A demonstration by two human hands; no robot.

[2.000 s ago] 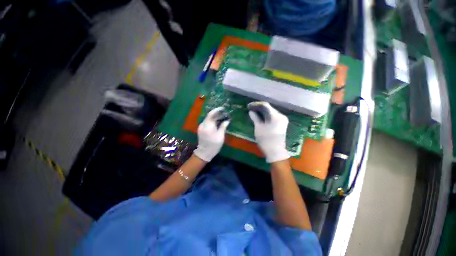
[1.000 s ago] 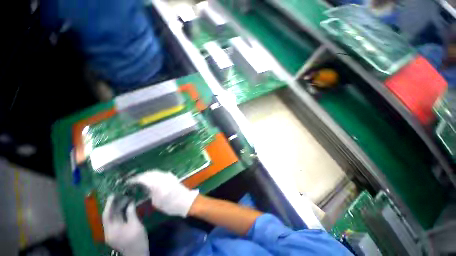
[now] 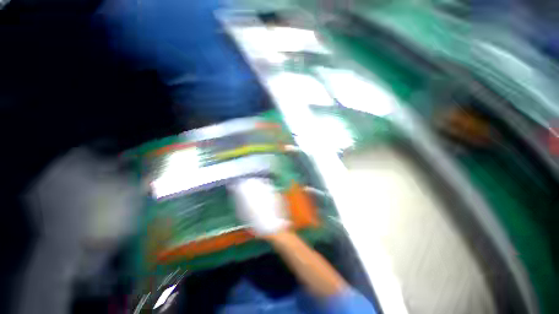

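The frame is heavily blurred. The green circuit board point(image 3: 202, 211) lies on the orange jig point(image 3: 208, 245) on the green mat. A long white heatsink bar point(image 3: 214, 175) crosses the board, with a wider heatsink point(image 3: 230, 130) and a yellow strip point(image 3: 245, 151) behind it. My right hand point(image 3: 260, 205) in a white glove is over the right part of the board, near the bar. Its fingers are too blurred to tell whether they hold anything. My left hand is not in view.
A person in blue point(image 3: 190, 49) is beyond the mat. The conveyor point(image 3: 398, 227) runs along the right with bright blurred heatsinks point(image 3: 355, 92) on a board farther up. Green shelving point(image 3: 484, 184) stands beyond it. Shiny screws point(image 3: 165, 295) show at the bottom left.
The view has shifted and blurred. My right hand has moved from the board's near left part to its right part. My left hand has left the picture.
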